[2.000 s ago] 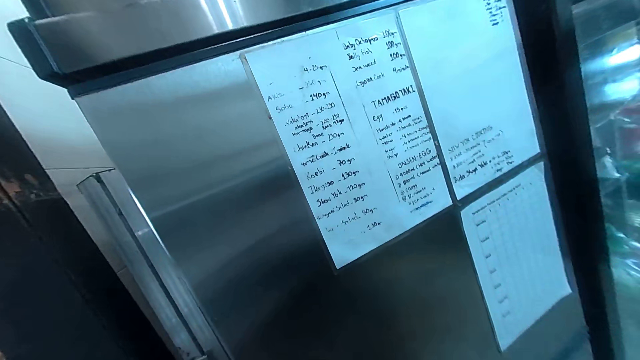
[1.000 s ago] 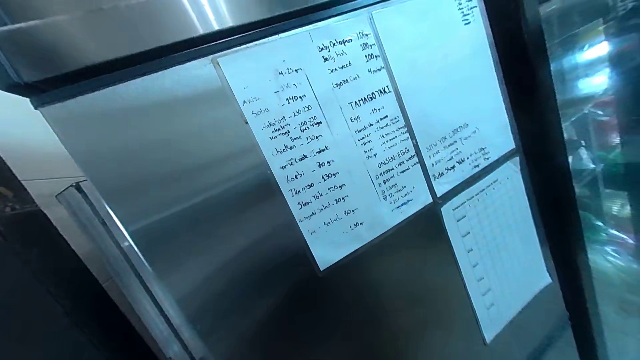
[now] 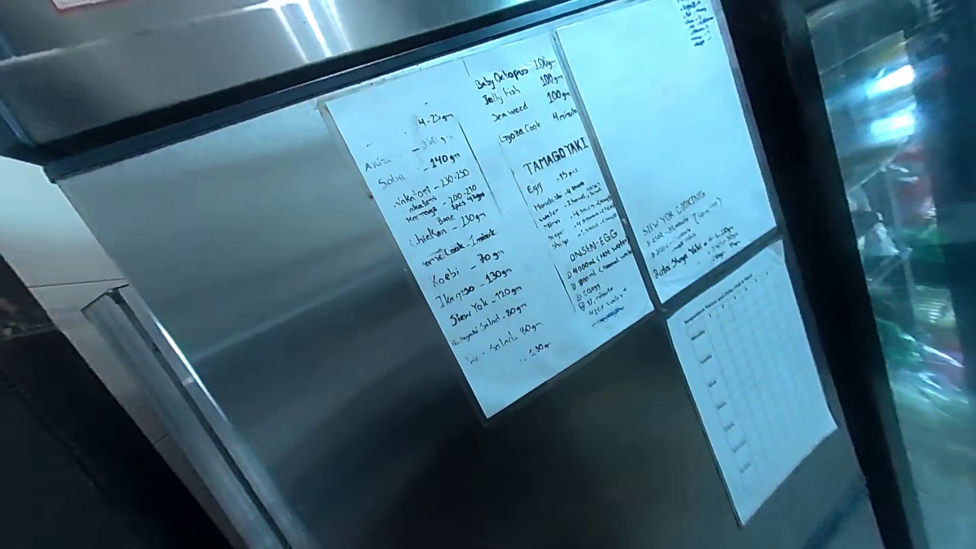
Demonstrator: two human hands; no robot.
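Neither my left hand nor my right hand shows in the head view, so what they hold or touch is hidden. Before me is a stainless-steel door or panel point(image 3: 252, 305), seen tilted. A large handwritten sheet point(image 3: 488, 229) is fixed to its upper middle. To the right of that sheet hangs a second handwritten one point(image 3: 663, 137), mostly blank in its middle. Below the second sheet is a printed table on paper point(image 3: 755, 389).
A long metal handle or edge strip point(image 3: 191, 419) runs down the left side, with pale wall tiles point(image 3: 46, 229) behind it. At right, past a dark frame point(image 3: 823, 252), plastic-wrapped goods point(image 3: 930, 335) show behind what looks like glass.
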